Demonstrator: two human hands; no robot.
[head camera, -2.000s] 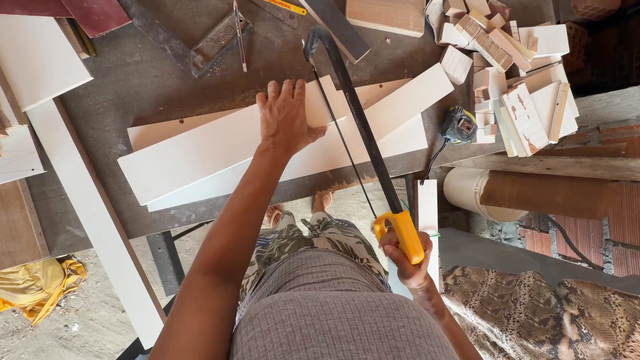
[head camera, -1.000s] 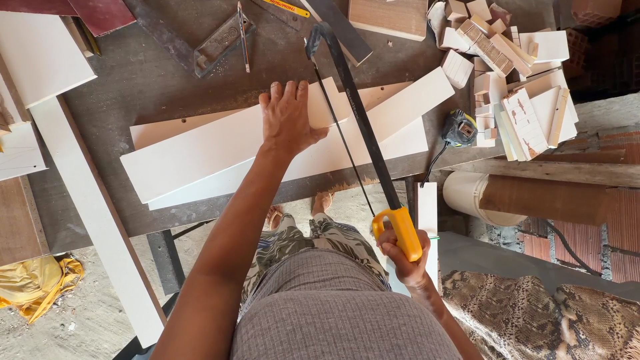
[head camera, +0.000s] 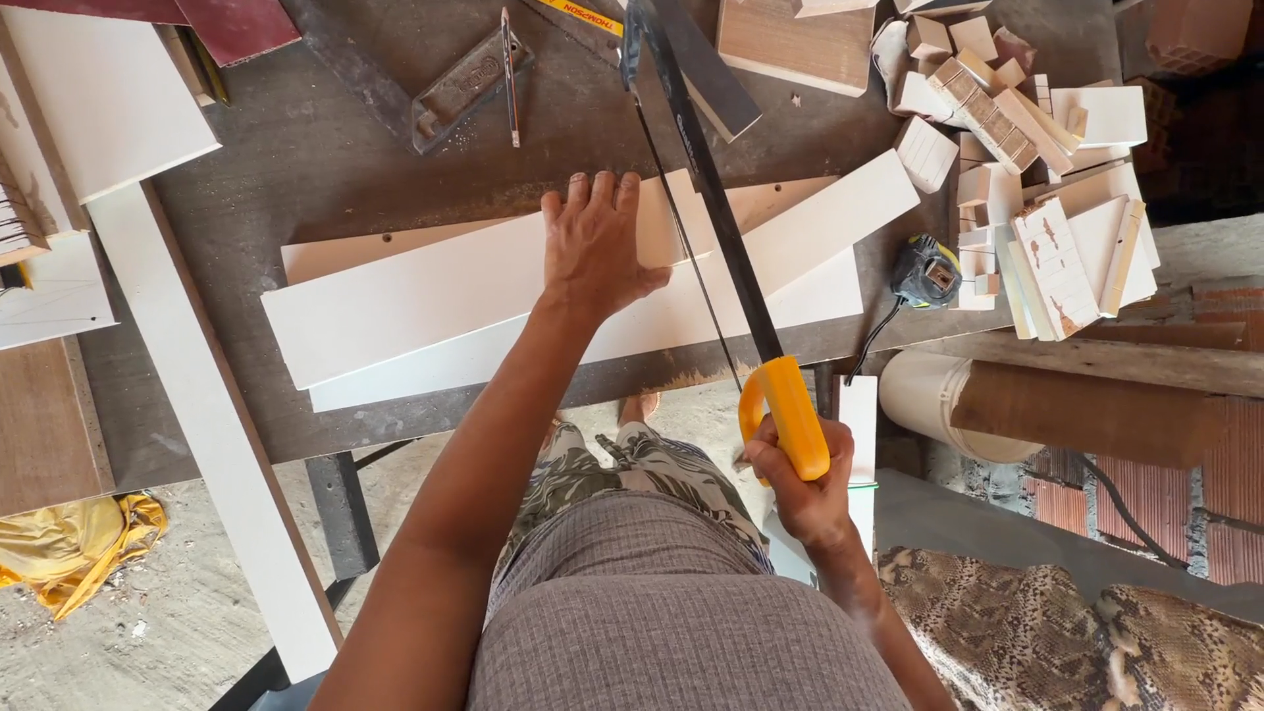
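Note:
My right hand grips the yellow handle of a hacksaw with a black bow frame. Its thin blade crosses a white-faced board, near that board's right end. Flat on this board, with fingers spread, lies my left hand, just left of the blade. Beneath are more white boards, one slanting up to the right. A tape measure sits to the right of the boards. Whether the blade is in a cut cannot be told.
The dark table bears a pencil, a block plane lying on its side and a pile of wood offcuts at right. A long white board juts over the front edge at left. A white bucket stands below right.

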